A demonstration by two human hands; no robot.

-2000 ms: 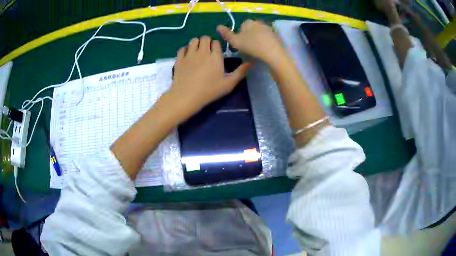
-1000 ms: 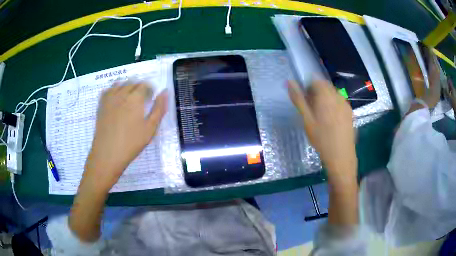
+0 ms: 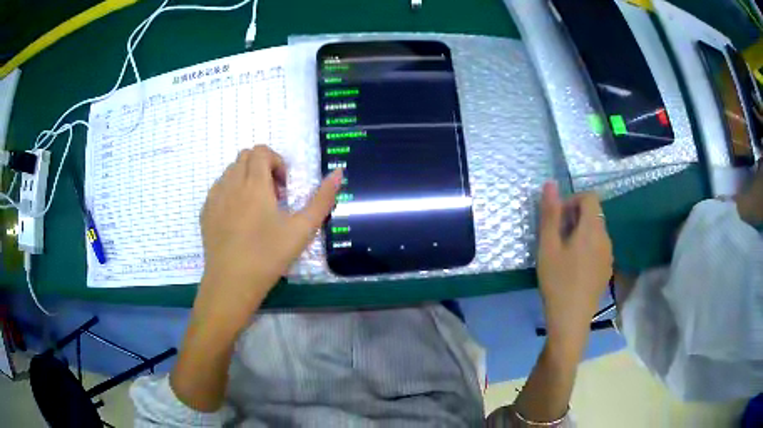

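The tablet under test (image 3: 401, 167) lies upright on the bubble wrap (image 3: 506, 150), its black screen showing a list of green and white text rows. My left hand (image 3: 255, 221) is at the tablet's left side, over the record sheet (image 3: 184, 167); its thumb reaches over the left edge of the screen, by the lower rows. Whether the thumb touches the glass cannot be told. My right hand (image 3: 575, 251) is right of the tablet at the bubble wrap's right edge, thumb and forefinger apart, holding nothing.
A second tablet (image 3: 615, 75) with green and red squares lies at upper right. Another device (image 3: 726, 104) lies beyond it, near a person's pale sleeve (image 3: 719, 301). A white charging cable (image 3: 250, 35), a power strip (image 3: 32, 201) and a blue pen (image 3: 94, 238) are at left.
The screen has gone from small text with coloured squares to the green and white list. My left hand has moved from the sheet to the tablet's edge. Earlier, both hands were at its top edge.
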